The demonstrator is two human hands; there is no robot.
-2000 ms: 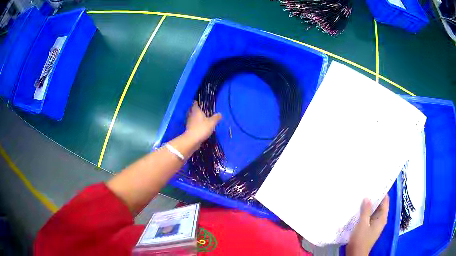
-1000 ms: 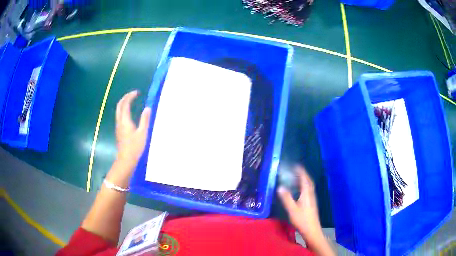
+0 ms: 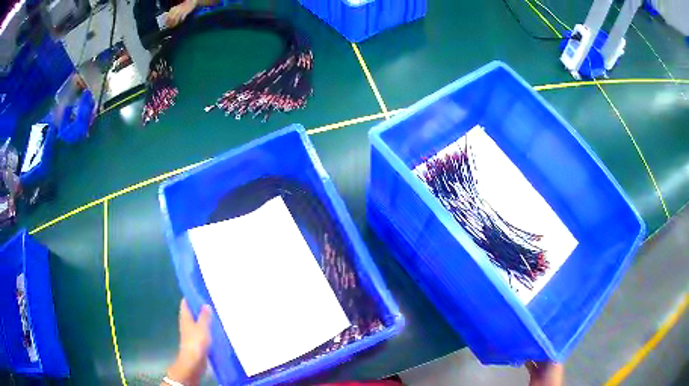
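Observation:
The middle blue tote [image 3: 313,162] holds a coil of black wires [image 3: 332,252] with reddish ends, partly covered by a white paper sheet [image 3: 264,290]. My left hand [image 3: 195,339] is against this tote's left wall; its grip is unclear. The right blue tote [image 3: 446,283] stands tilted in view and holds short black wire leads [image 3: 483,219] with red and white ends on a white paper liner [image 3: 521,203]. My right hand [image 3: 544,373] is at this tote's near bottom corner, cut off by the picture edge, its fingers hidden by the tote.
More wires with reddish ends [image 3: 268,87] lie at the back, with another person's hand [image 3: 181,11] near them. A blue tote [image 3: 366,19] stands at the back, another [image 3: 45,301] at the left edge. A white and blue device [image 3: 593,53] is at the back right.
The view has turned right. My left hand has come against the middle tote's wall. My right hand has moved from between the totes to the right tote's near corner.

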